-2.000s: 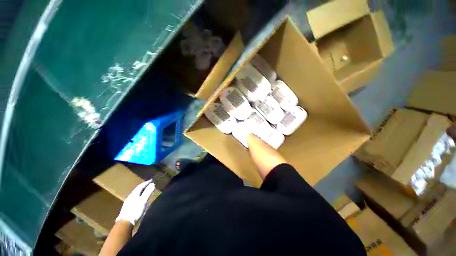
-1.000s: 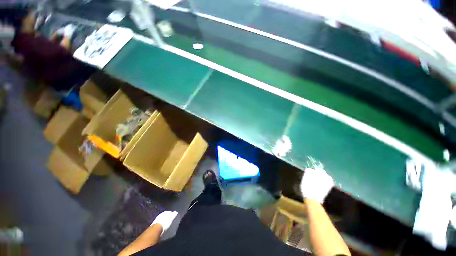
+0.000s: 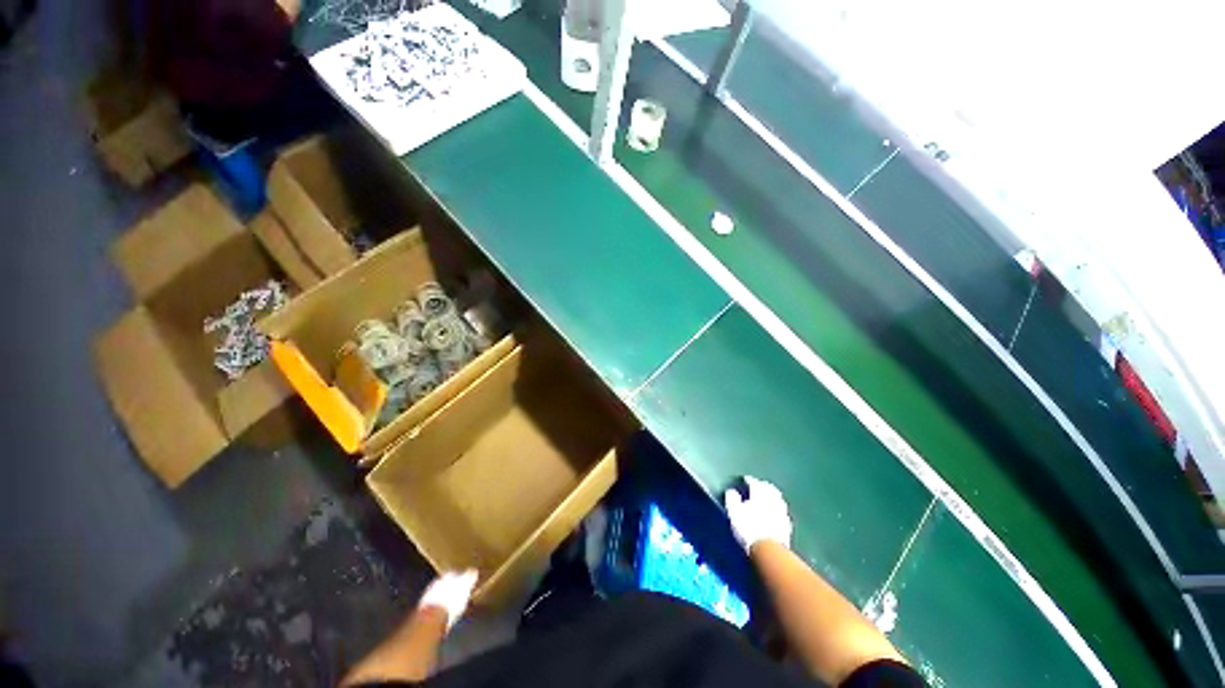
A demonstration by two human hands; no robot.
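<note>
An empty open cardboard carton stands on the floor left of the bench. My left hand, in a white glove, is at the carton's near corner; whether its fingers grip the rim is unclear. My right hand, also in a white glove, rests on the near edge of the dark green workbench, with no part visible in it. A small white roundish part and a pale translucent housing lie on the green conveyor belt beyond the white rail.
A neighbouring carton holds several grey-green round pieces and has an orange flap. Another open carton stands farther left. A blue stool or crate is under the bench. A parts board lies before another person.
The view has turned from the carton of white housings to the bench and the empty carton. My left hand now meets that carton's corner; my right hand has stayed at the bench edge since the last frame.
</note>
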